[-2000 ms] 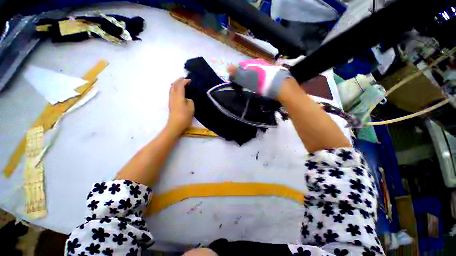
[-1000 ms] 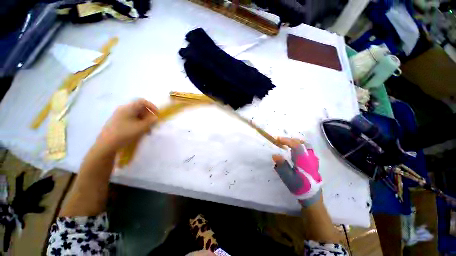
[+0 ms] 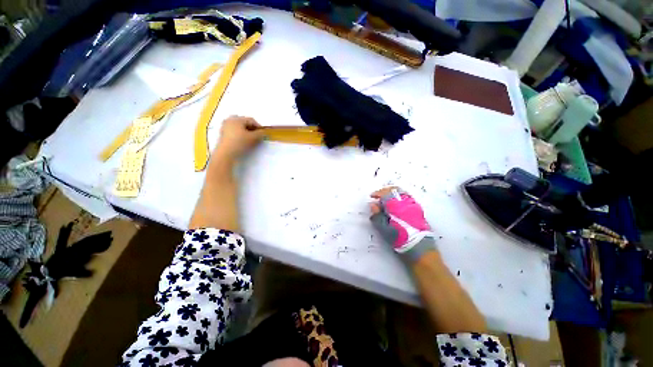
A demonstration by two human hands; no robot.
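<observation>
My left hand (image 3: 238,137), bare, pinches the left end of a straight yellow template (image 3: 290,135) on the white table. The template's right part lies under a stack of black cut pieces (image 3: 347,107). My right hand (image 3: 401,220), in a pink, white and grey glove with bare fingertips, rests above the cloth with fingers bent and nothing seen in it. A curved yellow template (image 3: 218,100) lies left of my left hand. The steam iron (image 3: 512,204) is parked at the right edge.
A brown-red rest pad (image 3: 472,89) lies at far right. More yellow strips (image 3: 159,109), a pale yellow printed piece (image 3: 133,161) and a tied bundle (image 3: 204,29) lie at left. Pale green containers (image 3: 573,118) stand beyond the right edge.
The iron went from my right hand to the right edge. The curved template moved from near the front to the left and was let go. My left hand now holds the straight template.
</observation>
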